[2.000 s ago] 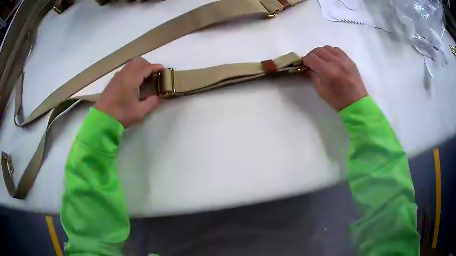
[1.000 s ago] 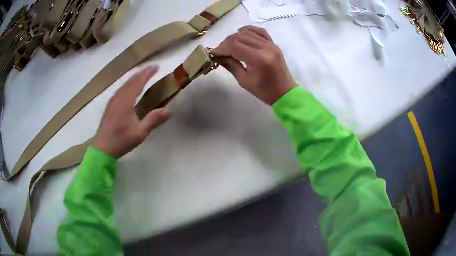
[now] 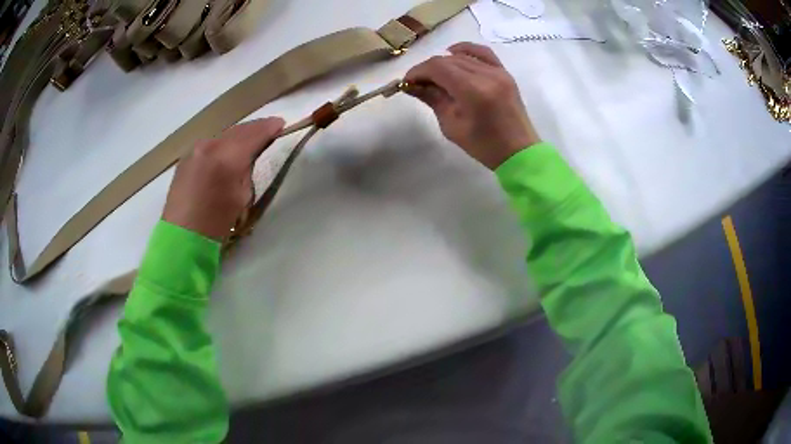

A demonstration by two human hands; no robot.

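Note:
A tan webbing strap [image 3: 300, 124] is stretched between my hands, seen mostly edge-on, with a reddish-brown leather tab [image 3: 325, 114] partway along. My left hand [image 3: 217, 178] grips the strap; gold hardware [image 3: 239, 227] shows just below its fingers, and one layer hangs in a loop under the tab. My right hand [image 3: 475, 100] pinches the strap's gold-hardware end [image 3: 404, 85]; the hook is mostly hidden by the fingers. The strap's long tail [image 3: 65, 323] runs from under my left hand to the lower left.
Another long strap [image 3: 221, 108] lies diagonally beyond my hands on the white table [image 3: 373, 303]. Folded bundles [image 3: 186, 33] lie at the far left. White paper tags [image 3: 533, 22], clear plastic [image 3: 672, 39] and a gold-hardware pile [image 3: 763, 74] lie far right.
The strap between my hands was flat and wide and is now turned edge-on. My left hand, open beside it a second ago, has closed on it. My right hand has moved left since two seconds ago.

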